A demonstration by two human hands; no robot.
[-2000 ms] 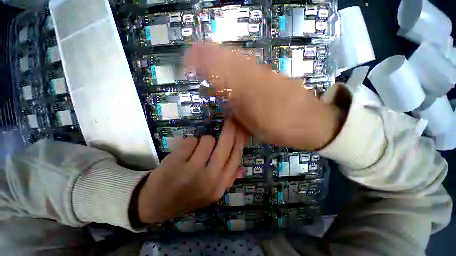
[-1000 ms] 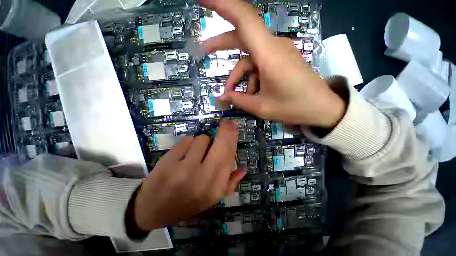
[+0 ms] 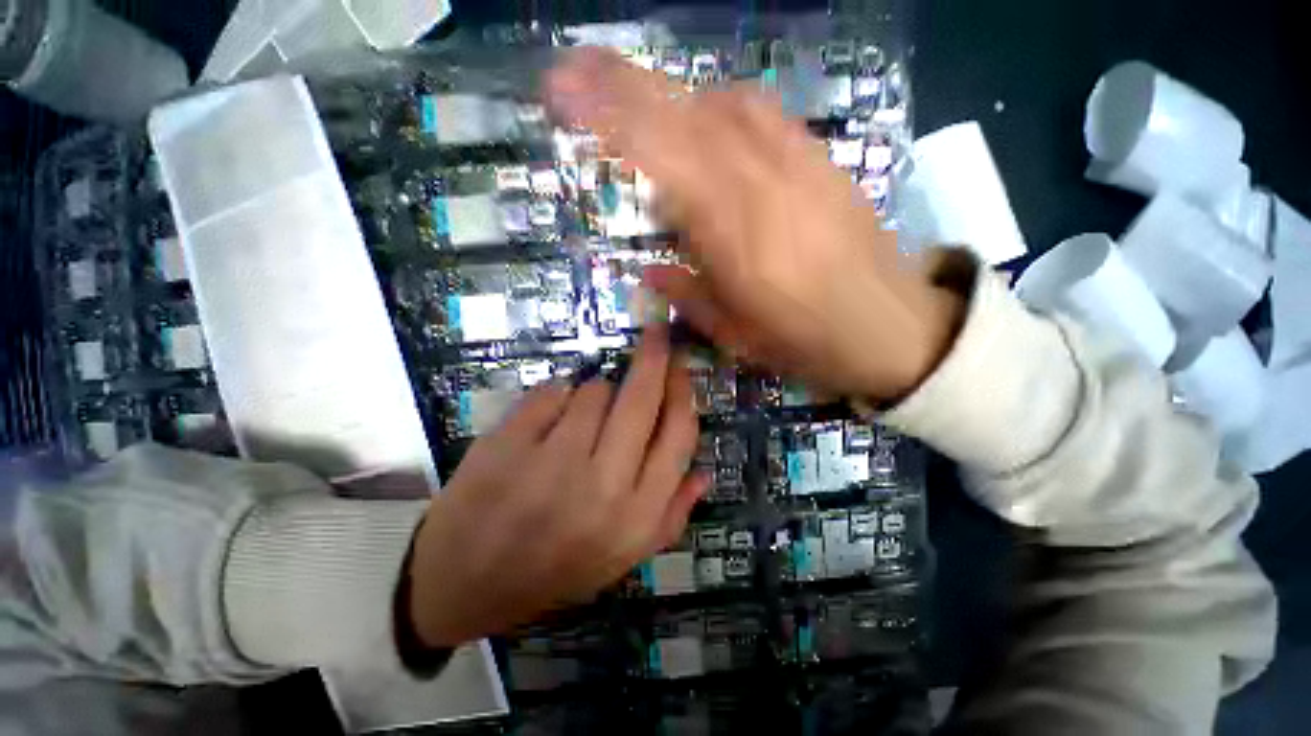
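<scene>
A clear blister tray (image 3: 920,503) holds rows of circuit boards (image 3: 496,309) with silver areas and light blue-green patches. My left hand (image 3: 568,503) lies low over the middle of the tray, its index finger reaching up to a board. My right hand (image 3: 776,216) is above and to the right of it, blurred, its lower fingers close to my left index fingertip. Whether either hand pinches a small piece cannot be told. A sticker strip (image 3: 288,288) with pale grey panels lies slanted across the tray, partly under my left sleeve.
White curled backing papers (image 3: 1186,259) are piled right of the tray, and one (image 3: 960,194) touches its right edge. Pale sticker sheets (image 3: 309,29) lie beyond the tray at the top left, beside a whitish bottle (image 3: 94,65).
My right hand's spread fingers have come closer together and blurred, beside my left index fingertip. My left index finger now points up at a board. The view has shifted slightly.
</scene>
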